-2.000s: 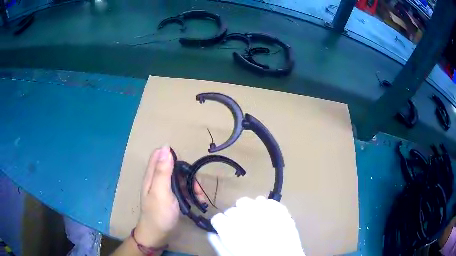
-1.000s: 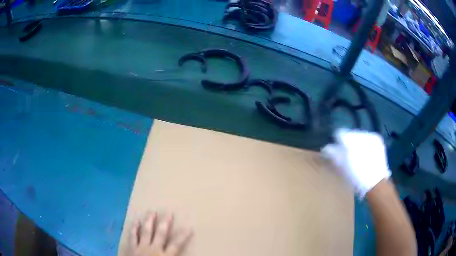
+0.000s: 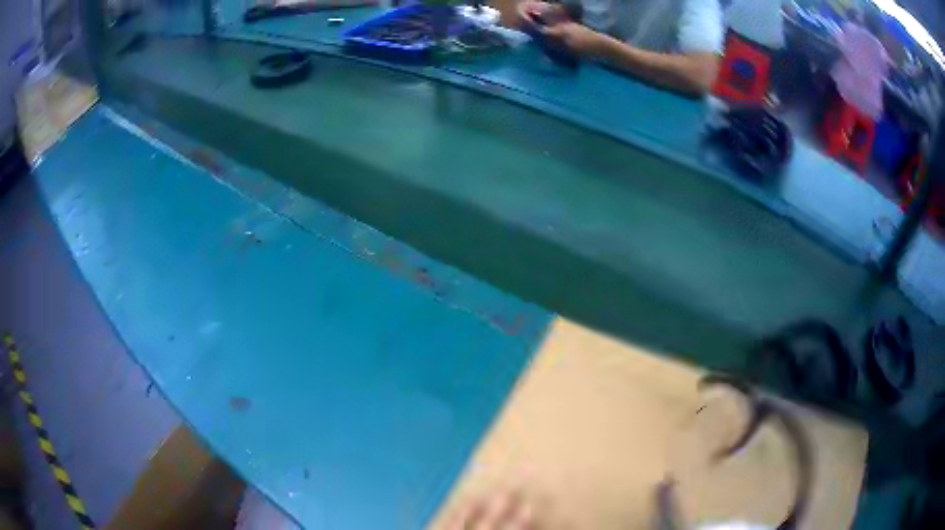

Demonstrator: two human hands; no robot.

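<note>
A black headphone frame is over the right part of the tan cardboard mat [image 3: 591, 414]. It is blurred; its headband [image 3: 800, 455] curves down the right side and a smaller C-shaped yoke [image 3: 748, 419] shows at its upper end. My left hand [image 3: 497, 511] is cut off by the bottom edge; only blurred bare fingers show over the mat, with nothing seen in them. My right hand [image 3: 731, 526] is only a sliver of white glove at the bottom edge, by the frame's lower part. Its grip is hidden.
The dark green belt [image 3: 435, 176] runs beyond the mat, with black headphone frames [image 3: 819, 357] at right and a black loop [image 3: 281, 69] at far left. Across it are a person's hands [image 3: 560, 36], a blue tray [image 3: 399, 29] and a black heap [image 3: 751, 140]. A green post stands at right.
The view has swung left. The mat was bare one second ago and now has a headphone frame over it. My gloved right hand has gone from the belt to the bottom edge.
</note>
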